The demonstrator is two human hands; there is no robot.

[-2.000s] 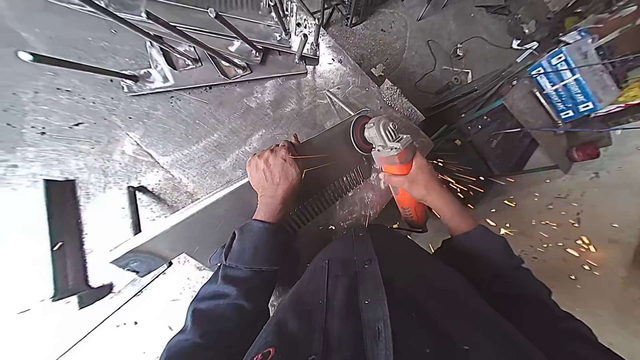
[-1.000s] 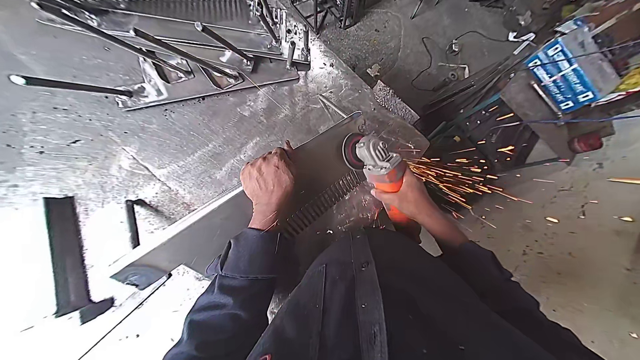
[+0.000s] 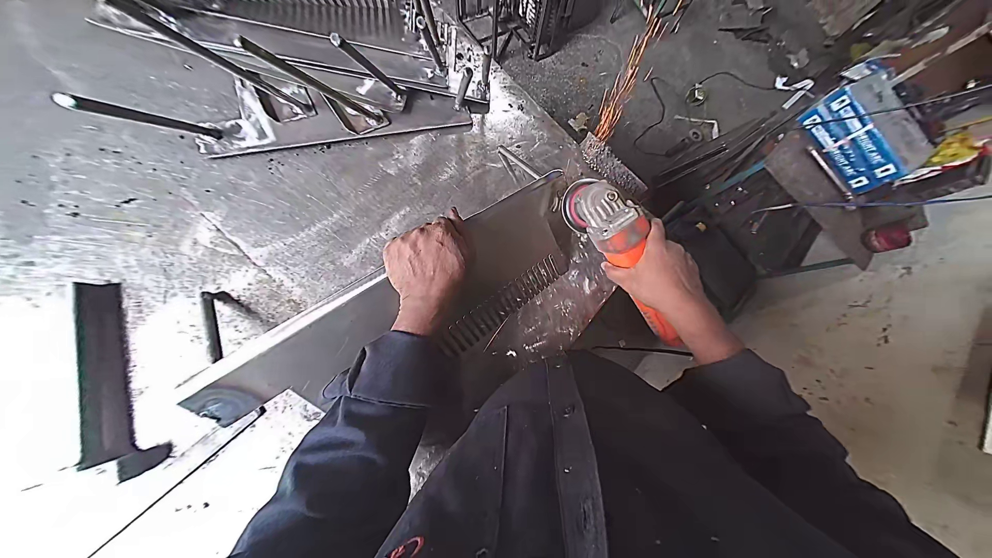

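Note:
My right hand (image 3: 657,271) grips an orange angle grinder (image 3: 620,232) with a grey metal head. Its disc (image 3: 575,204) is at the right end of a long flat metal piece (image 3: 511,232), which has a row of slots along its near edge. Over the upper part of that piece, my left hand (image 3: 428,267) is closed on its far edge; the fingertips are hidden. Orange sparks (image 3: 628,77) fly up and away beyond the table. Whether the disc touches the metal is hard to tell.
Welded metal frames with upright rods (image 3: 294,77) lie on the metal table (image 3: 155,194) at the upper left. A dark flat bar (image 3: 105,372) is at the left. Blue and white boxes (image 3: 856,139) stand at the right, beside metal bars and cables.
The sparks flew to the right before and now fly upward, away from me. The grinder's head has moved from the slotted piece's upper face to its right end. My left hand still holds the piece.

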